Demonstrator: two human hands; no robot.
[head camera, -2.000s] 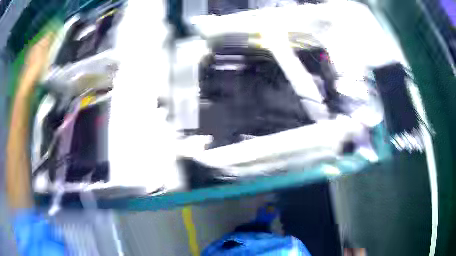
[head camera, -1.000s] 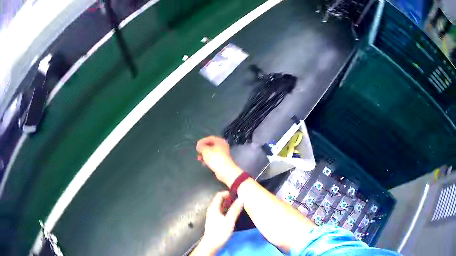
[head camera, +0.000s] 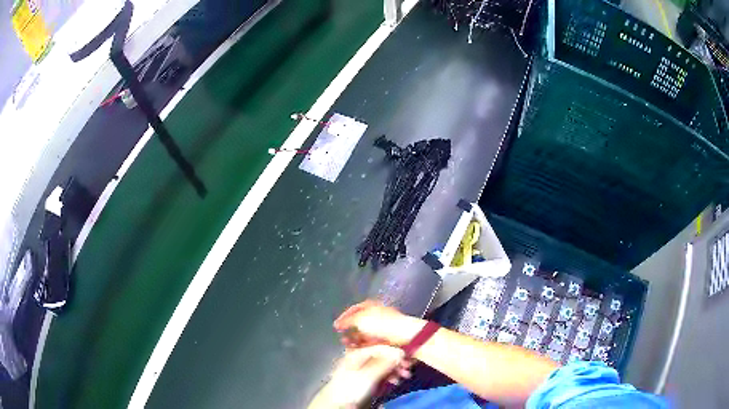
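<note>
My right hand (head camera: 377, 323) reaches in from the lower right over the near edge of the dark bench, fingers loosely curled, with a dark red band (head camera: 421, 339) at its wrist. My left hand (head camera: 369, 372) is just below it, its fingers at the right wrist by the band; whether they grip the band is unclear. A black cable bundle (head camera: 410, 200) lies on the bench (head camera: 320, 240) beyond my hands, untouched. A white paper (head camera: 333, 148) lies farther off to its left. A white box (head camera: 489, 266) with yellow items sits at the bench edge.
A large dark teal crate (head camera: 607, 152) stands at the right. Below it, a lower crate (head camera: 637, 303) holds many small white-silver parts (head camera: 547, 295) in rows. A green strip (head camera: 192, 184) with a white border curves along the left. Dark stringy material (head camera: 480, 12) lies at the top.
Since one second ago, both hands sit lower in the view and remain together at the right wrist. Two seconds ago, a blurred crate of white units filled the view; it is no longer seen.
</note>
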